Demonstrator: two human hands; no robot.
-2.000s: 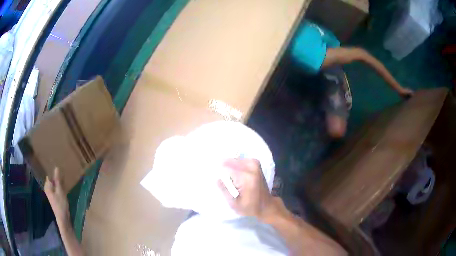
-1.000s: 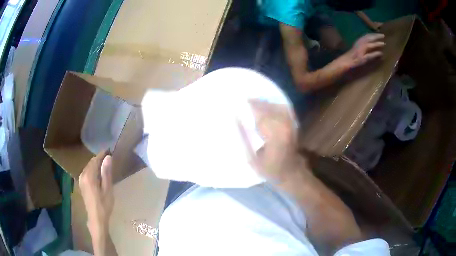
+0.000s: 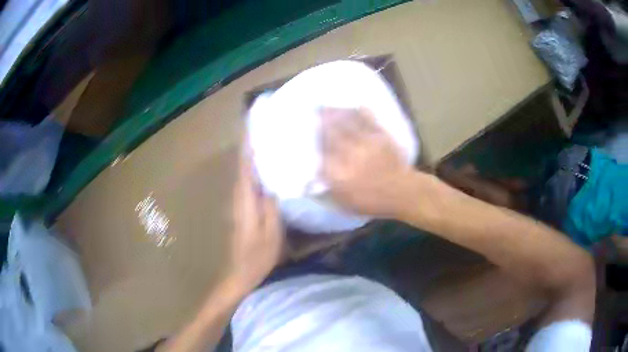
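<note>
A rounded white wrapped item (image 3: 282, 148) sits in the mouth of a small brown carton (image 3: 406, 86) on the cardboard-covered bench. Only the carton's edges show around the item. My right hand (image 3: 361, 165) lies on top of the item, blurred; whether the fingers grip it or press on it cannot be told. My left hand (image 3: 256, 230) is at the near left side of the carton, its fingers along the carton's side and the item's edge. The inside of the carton is hidden.
The cardboard bench cover (image 3: 117, 254) has a green edge frame (image 3: 172, 103) behind it. White crumpled bags (image 3: 41, 289) lie at the lower left. A person in a teal shirt (image 3: 602, 199) is at the right. A large brown carton (image 3: 475, 295) is at the lower right.
The view has turned. The white item has moved from beside the carton to its mouth. The carton now stands on the bench in front of me. The teal-shirted person now appears at the far right.
</note>
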